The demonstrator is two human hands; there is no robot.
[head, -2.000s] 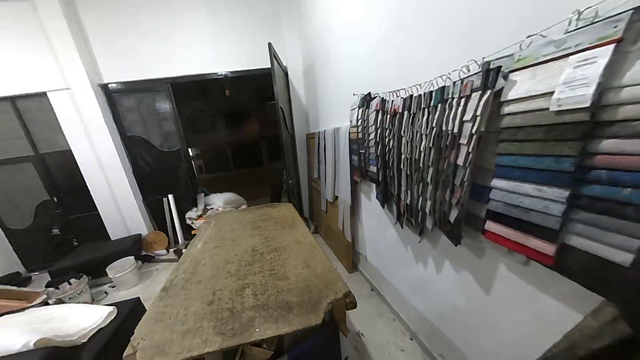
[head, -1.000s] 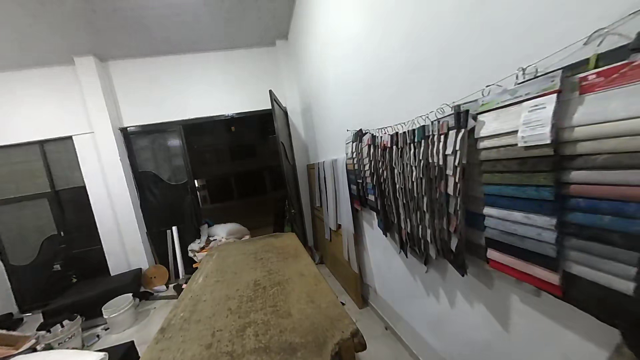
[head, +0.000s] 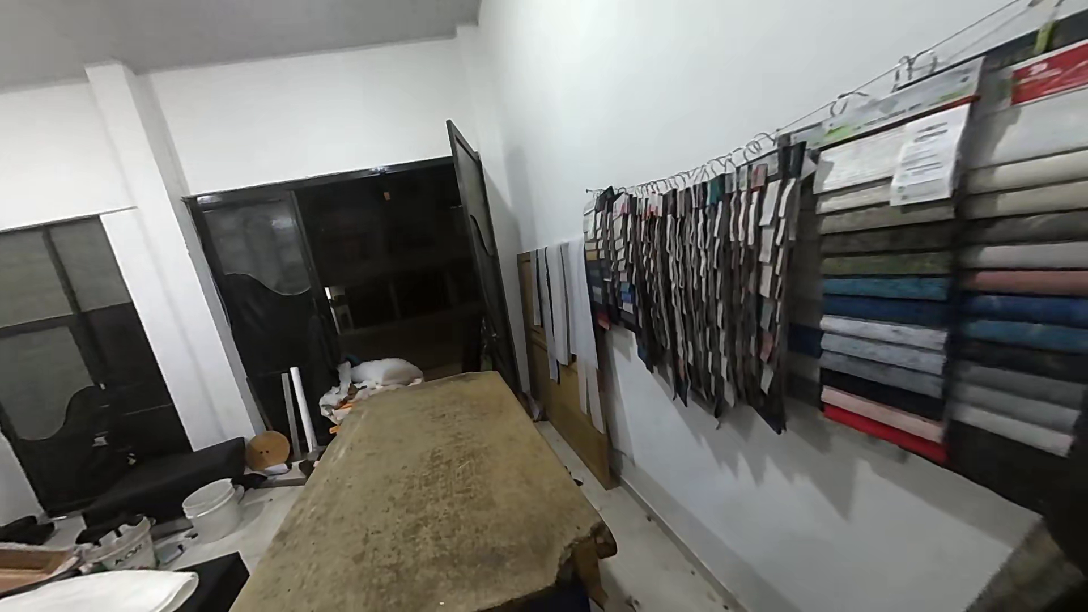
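Observation:
Neither my left hand nor my right hand shows in the head view, so what they hold or touch cannot be seen. A long worktable with a worn, stained brown cover point(head: 425, 493) stretches away ahead, its near right corner torn. Along the right wall, fabric swatch sets point(head: 697, 289) hang by hooks from a wire, and a larger fabric sample card point(head: 884, 297) in many colors hangs nearer. Folded white material point(head: 110, 592) lies on a black surface at the lower left.
White buckets point(head: 212, 508) stand on the floor at left, near a black padded bench point(head: 166, 478). A brown board point(head: 561, 382) with pale strips leans on the right wall. Beyond the table is a dark doorway point(head: 391, 255) with an open metal door point(head: 484, 255).
The view has tilted upward, showing more ceiling and less of the near table. Nothing in the room has plainly moved.

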